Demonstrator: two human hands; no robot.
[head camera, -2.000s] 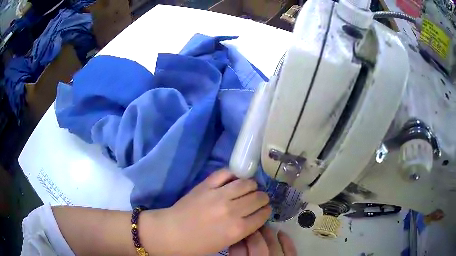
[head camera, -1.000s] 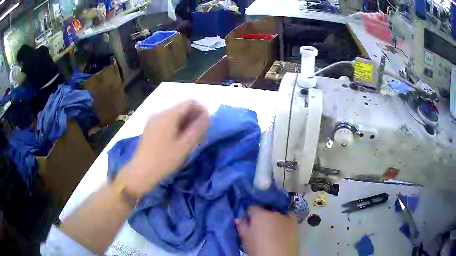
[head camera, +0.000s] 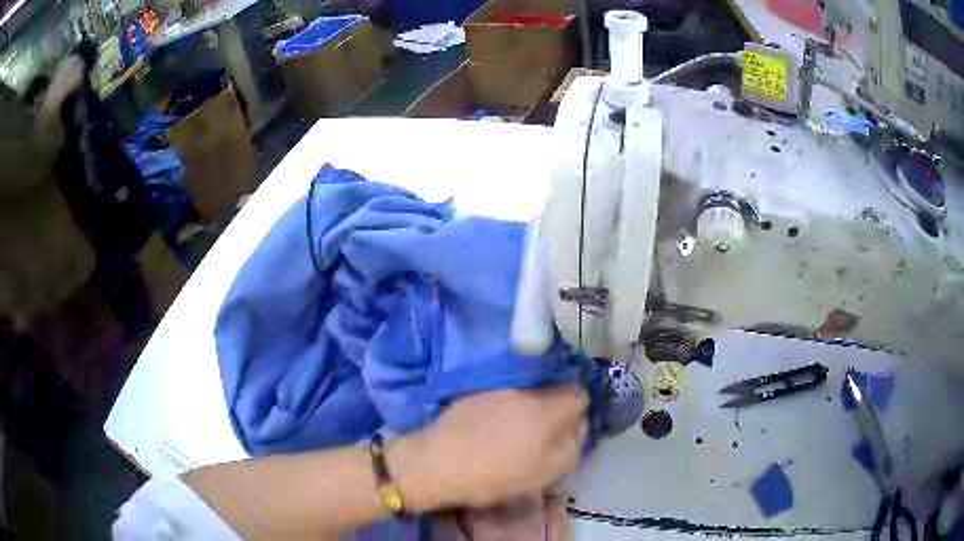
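Observation:
A blue cloth garment (head camera: 370, 296) lies bunched on the white table, its right edge under the front of the sewing machine head (head camera: 603, 211). My left hand (head camera: 507, 444), with a beaded bracelet at the wrist, is closed on the garment just left of the needle plate (head camera: 622, 399). My right hand (head camera: 518, 520) is low at the picture's bottom edge, partly hidden under my left hand and cut off; its fingers and its hold cannot be made out. The needle area is mostly hidden by cloth and the white bar (head camera: 532, 301).
Dark thread snips (head camera: 774, 386), fabric shears (head camera: 872, 428) and blue scraps (head camera: 772, 489) lie on the machine bed. Cardboard boxes (head camera: 518, 48) stand behind the white table (head camera: 444, 148). A blurred person (head camera: 90, 180) is at the far left, beside a box with blue garments (head camera: 211, 153).
My left hand has come down from above the garment to the cloth by the needle. The garment is rearranged on the table. My right hand has moved lower and partly under the left.

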